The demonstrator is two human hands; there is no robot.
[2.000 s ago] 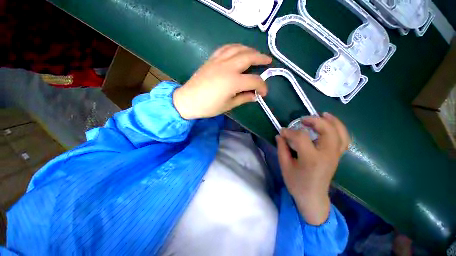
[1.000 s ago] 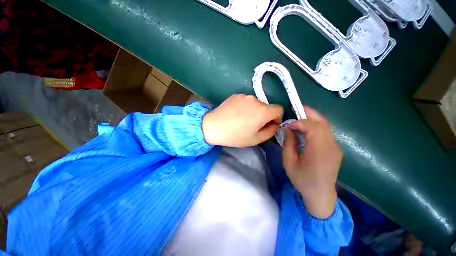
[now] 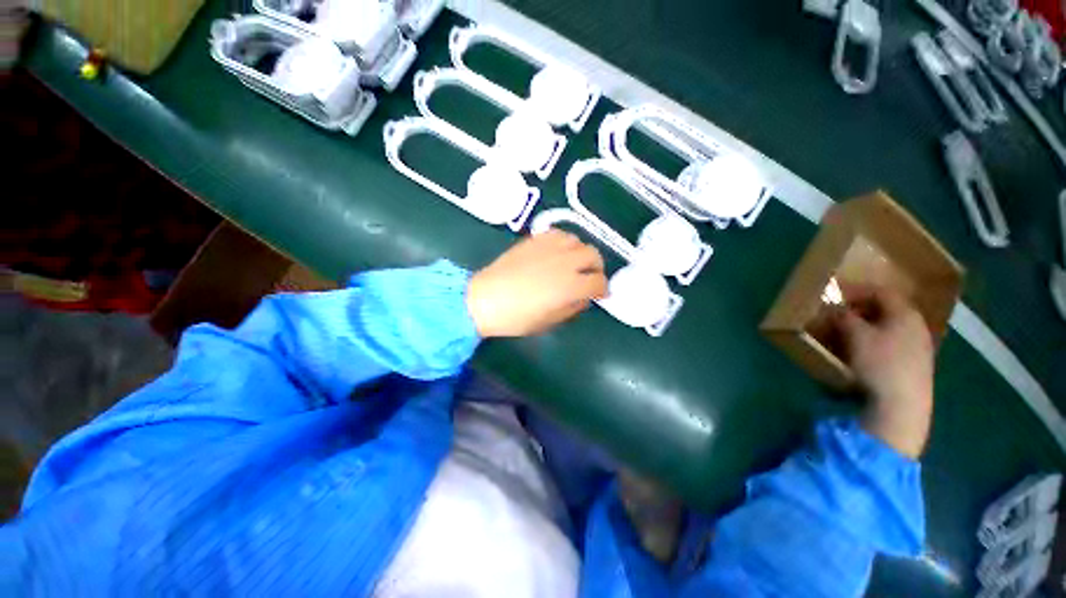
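My left hand (image 3: 540, 284) lies over the loop of the nearest white plastic frame (image 3: 638, 297), fingertips on its rail; the frame lies on the green bench beside other frames, and whether the fingers grip it is unclear. My right hand (image 3: 894, 350) reaches into the small open cardboard box (image 3: 807, 280) at the right; its fingertips are blurred and partly hidden inside, where some shiny clear lining shows. Whether it holds a small part cannot be told.
Rows of white frames (image 3: 500, 193) lie ahead and left, some stacked (image 3: 313, 72). A white stripe (image 3: 791, 190) runs behind them. Loose frames (image 3: 977, 187) lie beyond it. More frames (image 3: 1019, 537) sit at lower right. A yellowish container (image 3: 129, 29) stands far left.
The view has swung right. My right hand has left the frame and gone into the box. The frame from my hands now lies beside the other frames, with my left hand over it.
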